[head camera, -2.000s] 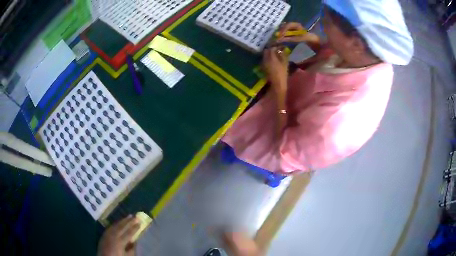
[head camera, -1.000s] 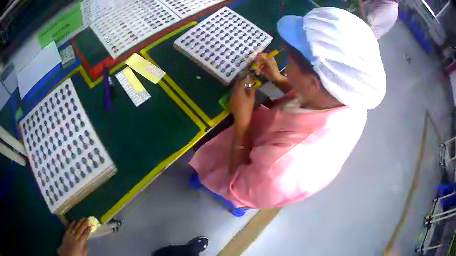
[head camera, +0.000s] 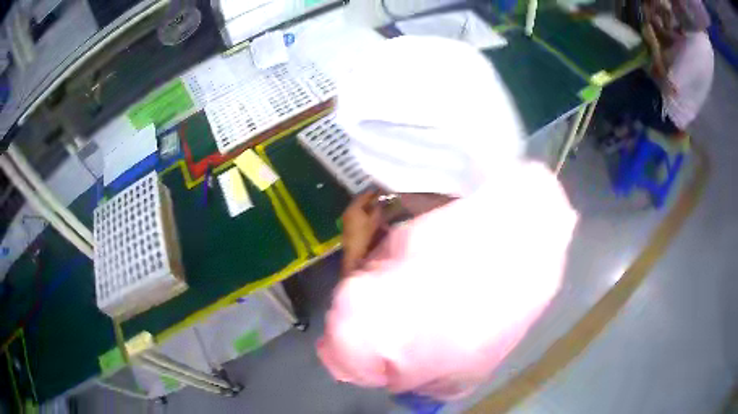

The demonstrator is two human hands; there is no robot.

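Observation:
Neither of my hands is in the picture. A tray stack (head camera: 133, 242) with rows of small dark parts on its white top stands at the left end of the green bench. A second parts tray (head camera: 328, 149) lies in front of the seated worker (head camera: 461, 291), partly hidden by the white cap. The worker's hand (head camera: 362, 222) is at the bench edge by that tray; what it holds is too blurred to tell. Label slips (head camera: 236, 192), white and yellow, lie between the trays beside a purple marker pen (head camera: 206, 186).
More parts trays (head camera: 259, 105) lie at the back inside red tape. A green sheet (head camera: 160, 103) and white paper (head camera: 129, 154) lie behind the tray stack. A white frame pole (head camera: 48, 198) crosses at left. Another person (head camera: 688, 77) and a blue stool (head camera: 647, 166) are at upper right.
The view has swung up and back, showing more of the bench and room. My hand at the bench's near corner has gone out of the picture. The worker's head now covers more of the tray.

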